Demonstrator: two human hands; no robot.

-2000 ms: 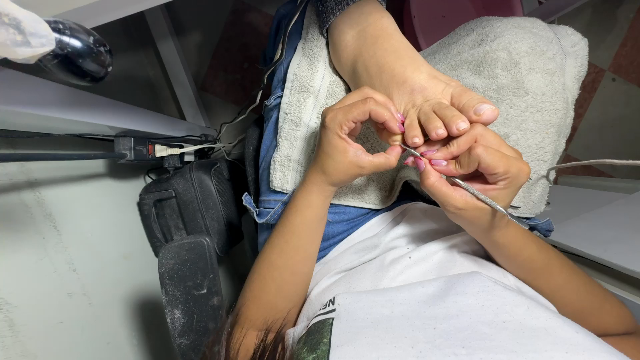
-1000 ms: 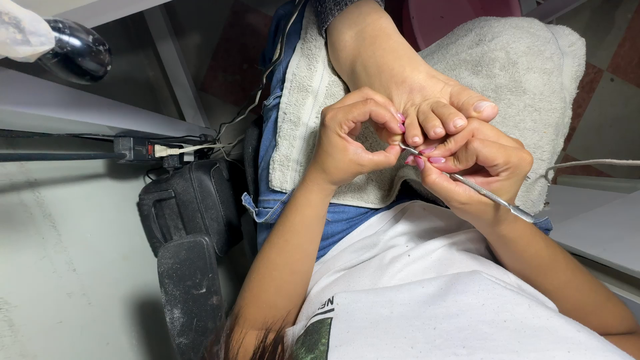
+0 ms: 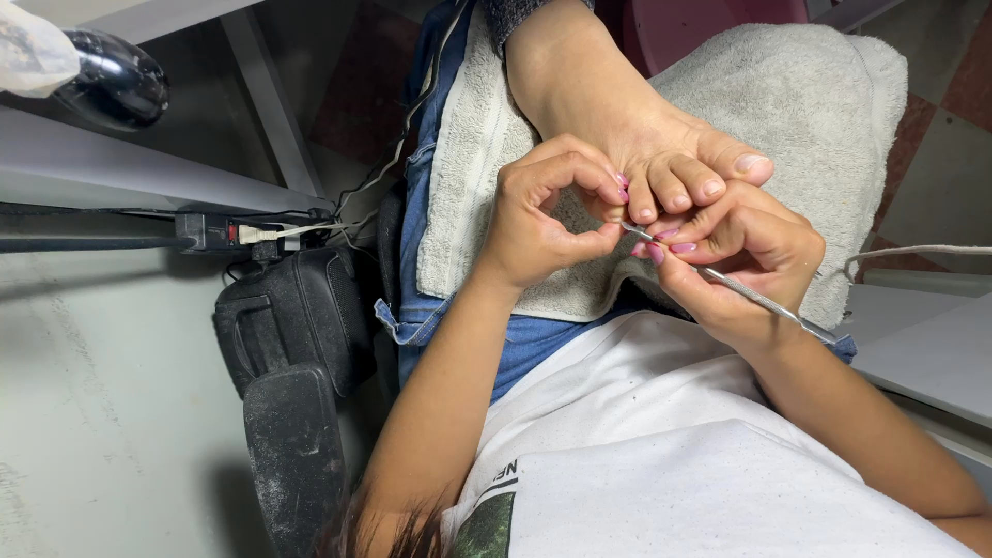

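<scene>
Another person's bare foot (image 3: 620, 116) rests on a light grey towel (image 3: 806, 101) over my lap. My right hand (image 3: 744, 248) grips a metal cuticle pusher (image 3: 748, 293) between thumb and fingers. Its tip is close to the smallest toe (image 3: 616, 211), and its far end passes over my right wrist. With thumb and fingers, my left hand (image 3: 550, 209) holds the smallest toe from the side. Both my hands have pink nails. My right fingertips lie just below the neighbouring toes.
At the left are a black case (image 3: 291, 318), a power strip (image 3: 209, 232) with a white plug and cables, and a shiny black rounded object (image 3: 116, 81). A pink basin (image 3: 705, 27) stands behind the towel. White furniture (image 3: 922, 333) borders the right side.
The handle end of the metal tool has shifted slightly in my right hand. My left hand stays at the smallest toe, and the foot has not plainly moved.
</scene>
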